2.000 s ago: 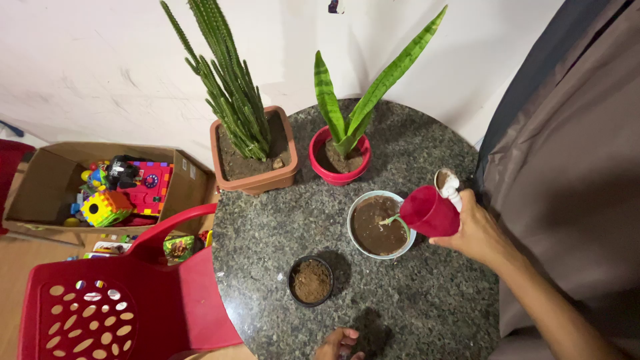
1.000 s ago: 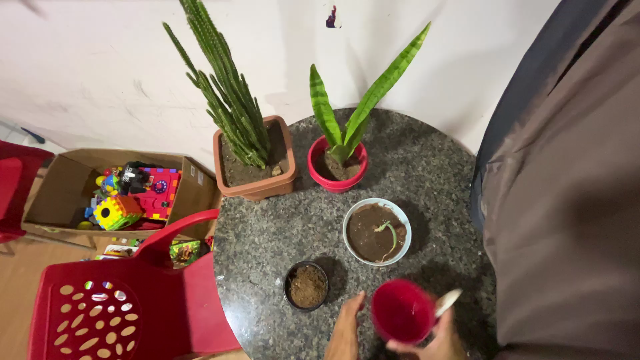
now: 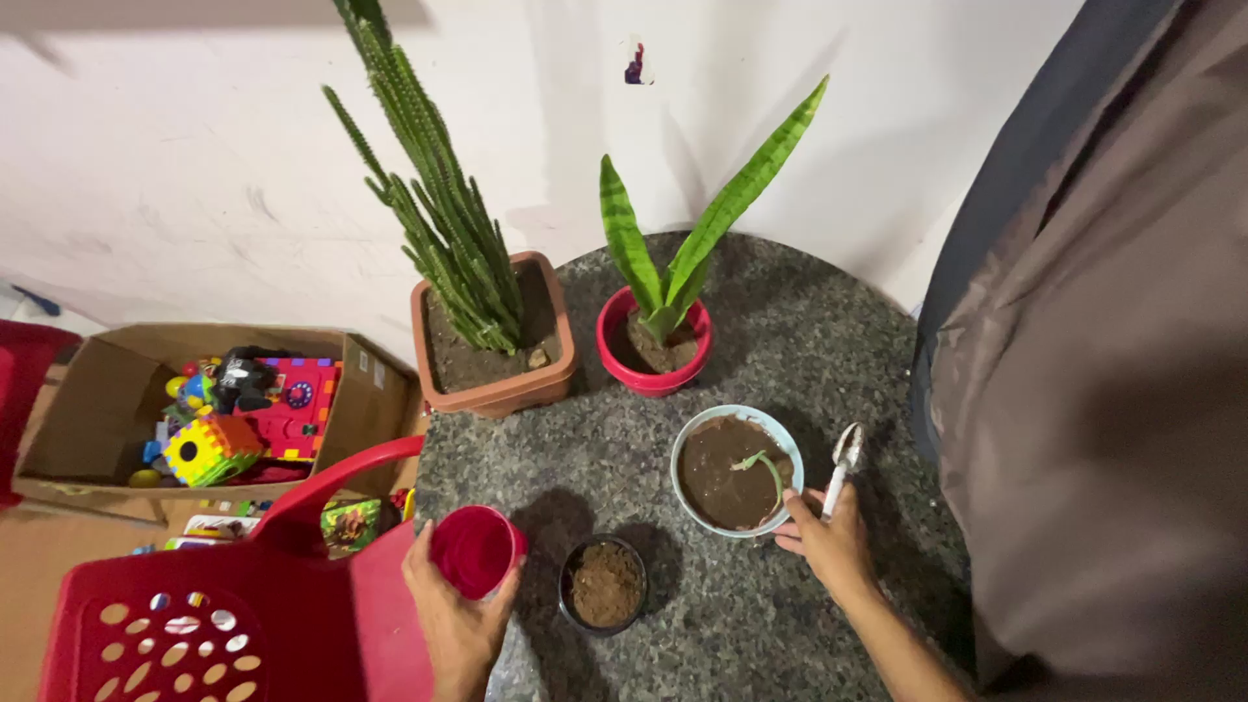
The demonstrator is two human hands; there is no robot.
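Observation:
My left hand (image 3: 458, 614) grips an empty-looking red cup (image 3: 476, 551) at the table's left edge, its mouth facing up. In my right hand (image 3: 829, 536) is a small spoon with a white handle (image 3: 836, 487), its soiled bowl pointing away from me. The fingers of that hand also touch the rim of a light blue bowl (image 3: 680, 487) filled with brown soil. A small green seedling (image 3: 772, 470) lies bent over on this soil. Between my hands stands a small black pot (image 3: 606, 585) of loose, lighter brown soil.
Along the back of the round granite table (image 3: 780, 322) stand a cactus in a terracotta-coloured pot (image 3: 497, 395) and a snake plant in a red pot (image 3: 653, 378). A red chair (image 3: 322, 624) and a cardboard box of toys (image 3: 375, 409) are at the left; brown fabric (image 3: 1102, 370) hangs at the right.
The red cup, tilted over the bowl two seconds ago in my right hand, is now in my left hand at the left. My right hand has moved back to the bowl with the spoon.

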